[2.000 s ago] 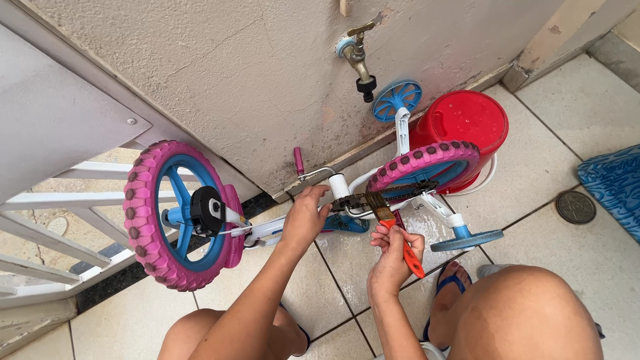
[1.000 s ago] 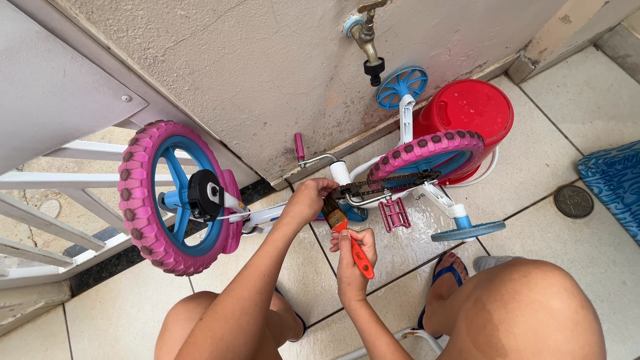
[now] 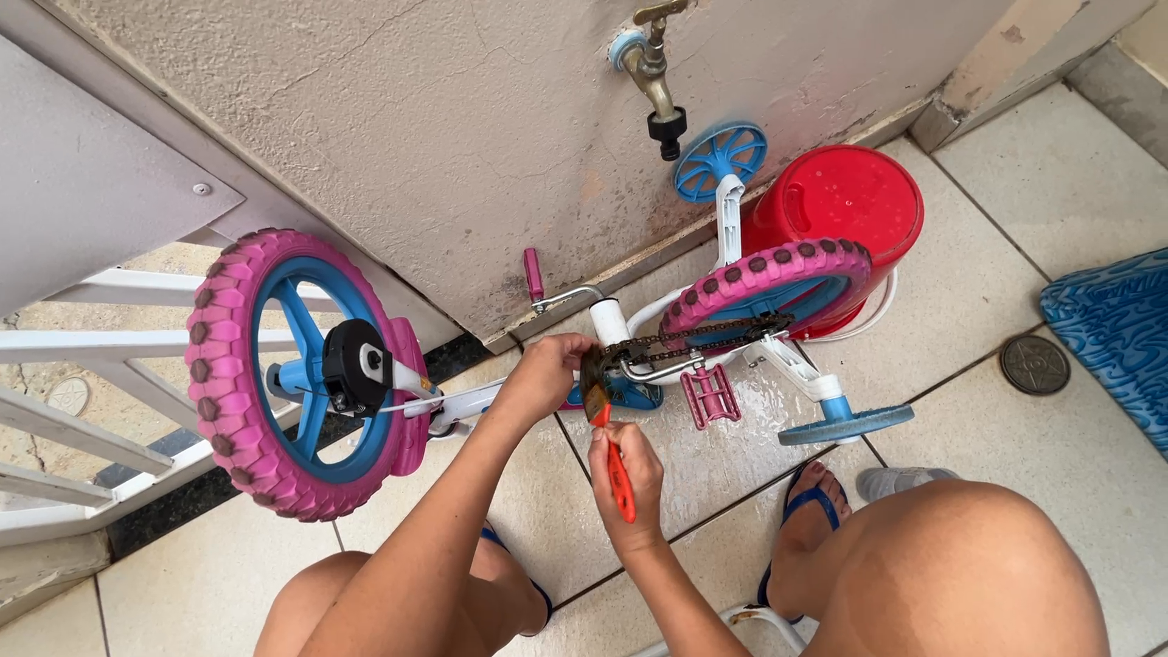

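A child's bicycle with pink tyres lies upside down on the tiles, its front wheel (image 3: 287, 374) at left and its rear wheel (image 3: 766, 287) at right. My right hand (image 3: 630, 479) grips the orange handle of a paintbrush (image 3: 619, 474), whose dark bristles touch the area of the front chainring. My left hand (image 3: 547, 379) is at the crank area beside the white bottom bracket shell (image 3: 609, 321); its fingertips are partly hidden, so its hold cannot be told. The dirty chain (image 3: 703, 336) runs from there to the rear hub. One pink pedal (image 3: 712, 397) points toward me.
A brass tap (image 3: 652, 78) juts from the wall above the bicycle. Behind the rear wheel stands a red bucket (image 3: 853, 201), upside down. Training wheels (image 3: 844, 427) flank the rear. A white gate (image 3: 91, 342) borders the left; a round drain cover (image 3: 1035, 364) and blue mat (image 3: 1118, 328) lie right.
The brush in my right hand has moved left from the chain to the chainring area. The near pink pedal, hidden behind my right hand two seconds ago, now shows.
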